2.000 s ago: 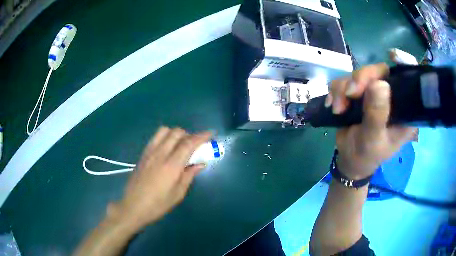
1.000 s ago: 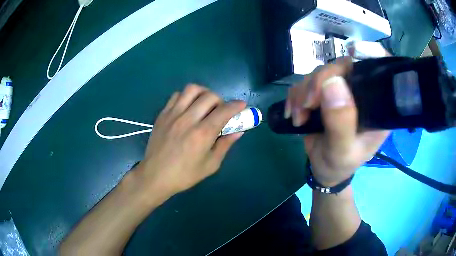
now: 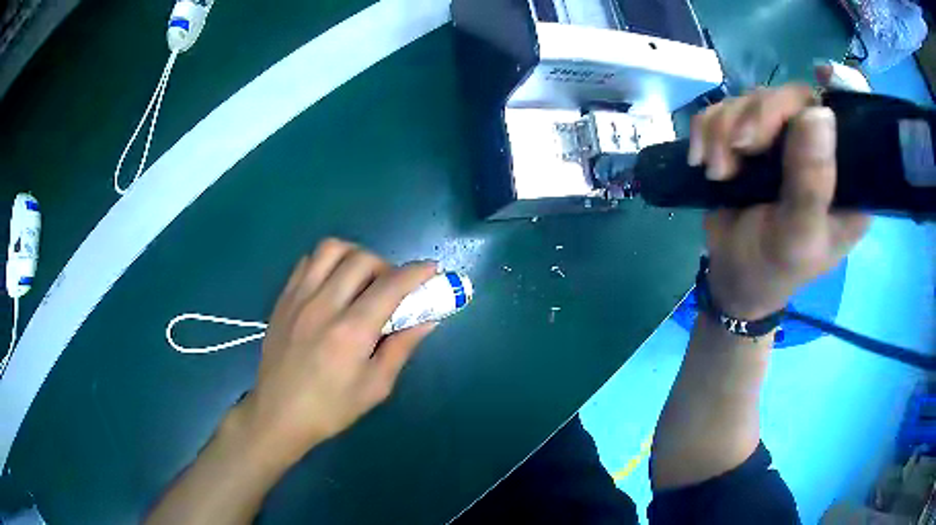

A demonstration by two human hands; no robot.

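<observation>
My left hand [image 3: 334, 344] holds a white unit [image 3: 429, 300] with a blue band near its right end, on the green bench. A white cord loop [image 3: 210, 333] comes out on the hand's left side. My right hand [image 3: 775, 195] grips a black electric screwdriver [image 3: 883, 154], held level with its nose pointing left. The nose is at the front of the silver-and-black screw feeder [image 3: 626, 56]; the bit tip cannot be made out clearly. Tiny screws [image 3: 557, 272] lie scattered between the unit and the feeder.
Two more white units, one at the upper left [image 3: 186, 25] and one at the far left [image 3: 24, 246], lie beyond the white strip [image 3: 241, 123]. A black cable [image 3: 862, 340] passes my right wrist. A blue stool [image 3: 821, 308], blue floor and a clear plastic bag [image 3: 891, 31] are at the right.
One second ago the screwdriver's nose was by the unit's banded end; now it is at the feeder, to the right. My left hand still holds the unit. The view has shifted.
</observation>
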